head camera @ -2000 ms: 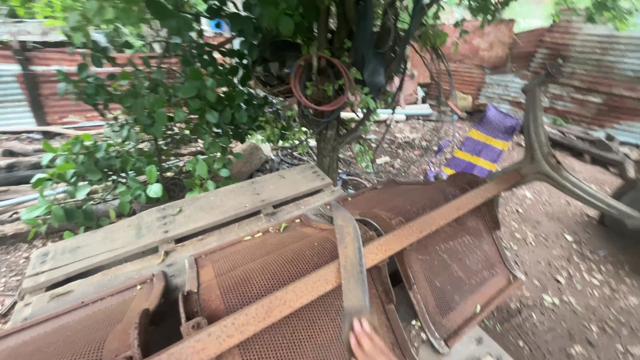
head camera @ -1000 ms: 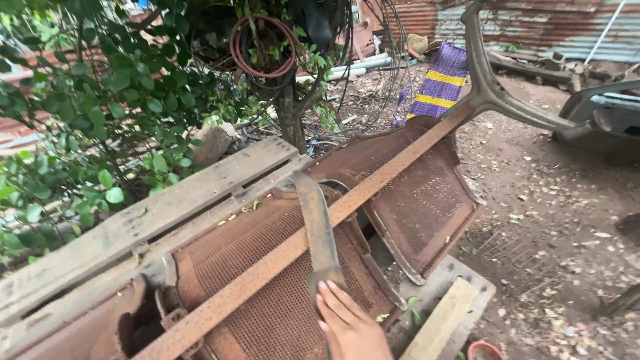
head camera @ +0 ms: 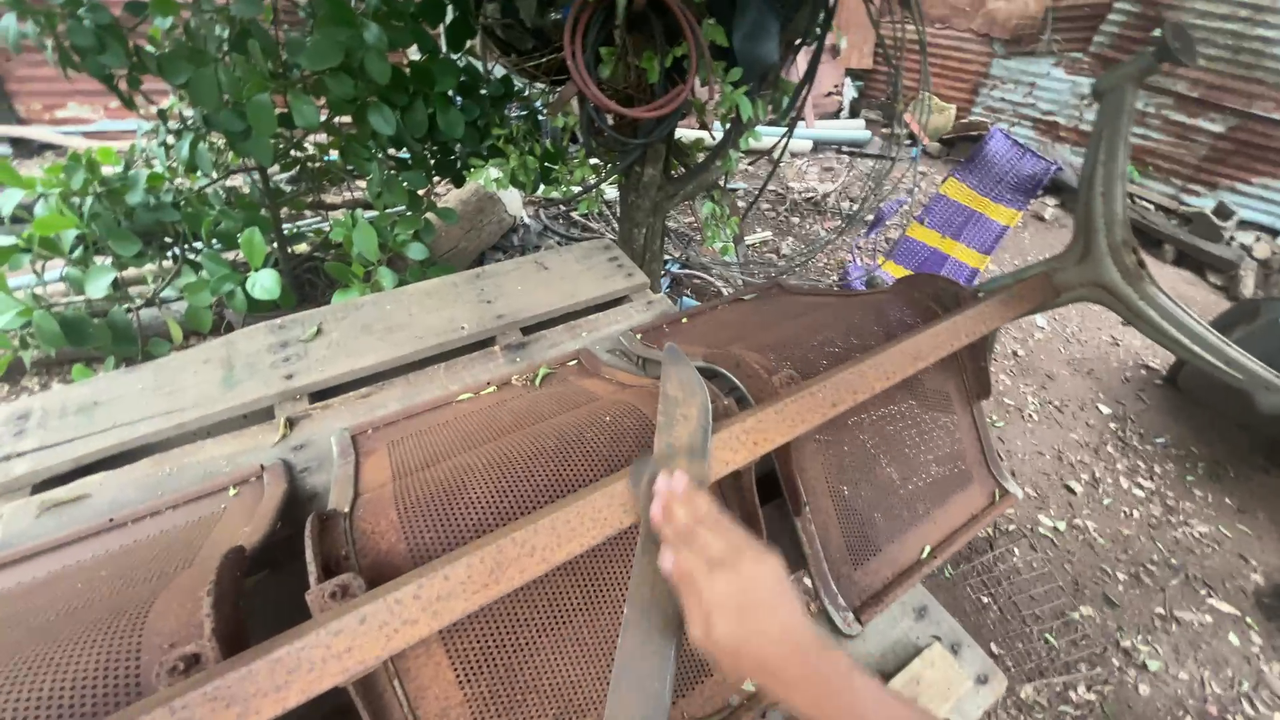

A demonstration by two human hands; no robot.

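Observation:
My right hand (head camera: 715,570) reaches in from the lower right, its fingertips at the flat of a long worn metal blade, like a machete's (head camera: 683,410). A small grey patch shows beside the fingertips; blur hides whether the fingers grip anything. The blade's rounded tip points away from me, and its lower end runs out of the bottom edge. It lies across a rusty square steel bar (head camera: 500,555) of an overturned metal bench. Rusty perforated seat panels (head camera: 500,470) are under the bar, and a forked metal leg (head camera: 1100,230) is at its far end. My left hand is out of view.
Wooden pallet boards (head camera: 300,350) run behind the bench. A wood block (head camera: 930,680) is at the lower right. Beyond are a tree trunk (head camera: 643,210) with coiled hoses (head camera: 635,100), leafy branches, a purple and yellow woven piece (head camera: 960,215) and rusty corrugated sheets (head camera: 1210,90).
More of the blade has come into view below my right hand. My fingers have stayed at the blade. The view has shifted between the frames.

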